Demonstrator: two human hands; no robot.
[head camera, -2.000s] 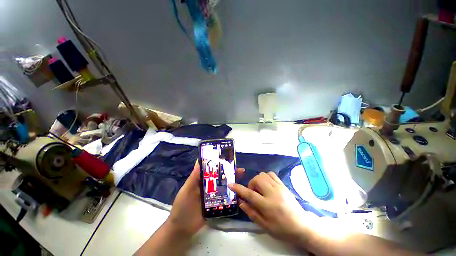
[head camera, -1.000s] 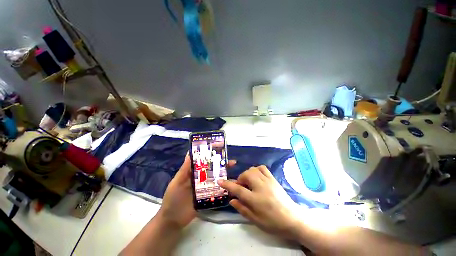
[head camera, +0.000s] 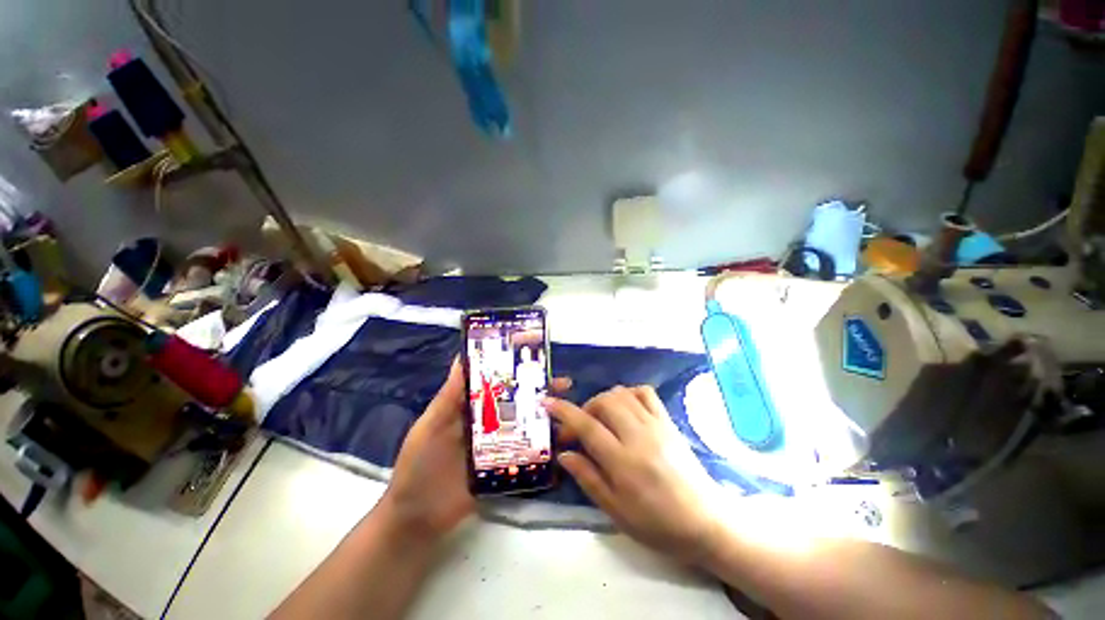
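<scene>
A smartphone (head camera: 509, 406) stands upright in the middle of the view, its lit screen showing figures in red and white. My left hand (head camera: 434, 466) holds it around its left side and back, with fingertips showing at its right edge. My right hand (head camera: 630, 466) holds nothing; its index fingertip is at the right part of the screen and the other fingers are loosely bent. Navy fabric with a white band (head camera: 364, 388) lies flat behind the phone and is partly hidden by it and my hands.
A large beige sewing machine (head camera: 891, 351) is at right, with a light-blue oval object (head camera: 739, 375) beside it. A smaller machine (head camera: 103, 375) with a red thread cone (head camera: 194, 369) is at left. Navy thread cones (head camera: 146, 97) stand upper left. Blue strips (head camera: 476, 73) hang on the wall.
The view has shifted slightly. My right fingertip has moved up the phone screen, and the picture on the screen has changed. My left hand keeps its hold.
</scene>
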